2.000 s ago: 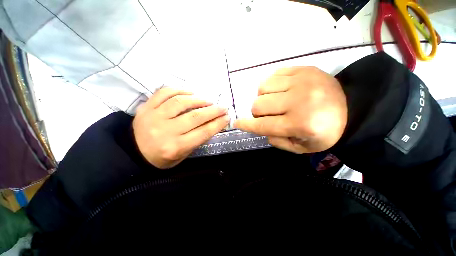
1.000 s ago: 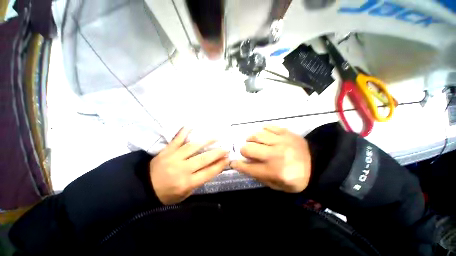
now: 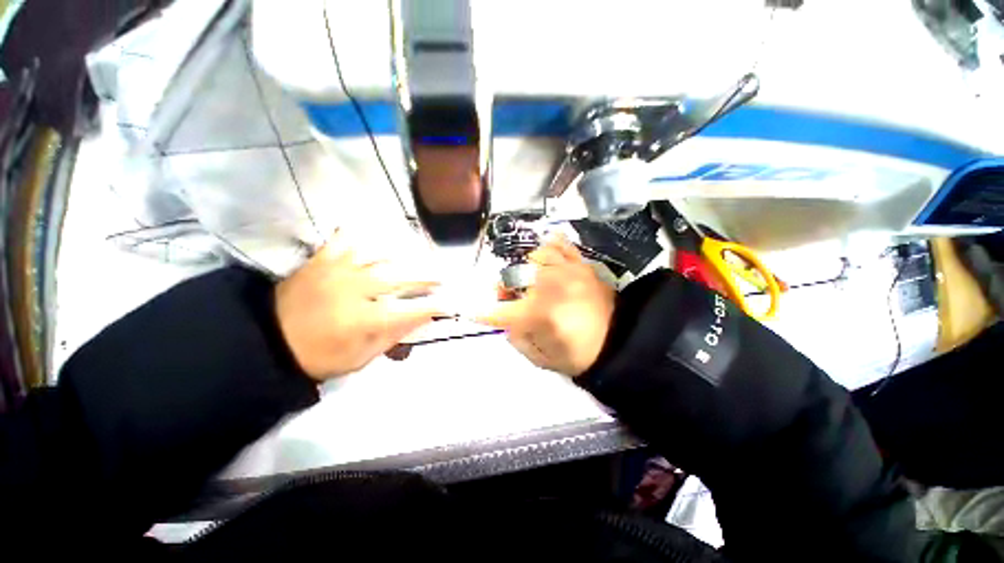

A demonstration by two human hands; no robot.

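Observation:
A white-backed quilted panel point(image 3: 209, 176) with thin dark lines lies on the table under the sewing machine point(image 3: 528, 66). My left hand point(image 3: 347, 313) lies on pale fabric left of the presser foot area point(image 3: 515, 236), fingers pointing right. My right hand point(image 3: 561, 308) is just right of it, fingertips close to the metal parts under the head and near my left fingertips. Both hands hold the pale fabric at a dark line. Glare washes out the fabric edges, and the needle point cannot be made out.
Scissors with red and yellow handles point(image 3: 740, 275) lie right of my right hand, beside black labels point(image 3: 625, 240). The table's ruler-marked front edge point(image 3: 528, 453) runs below my hands. Layered maroon and pale pieces point(image 3: 42, 242) lie at the far left. A thin dark thread hangs at the right.
The view has tilted up, showing more of the machine head. Both hands have moved from the table's front edge up to the presser foot area, with the fabric between them.

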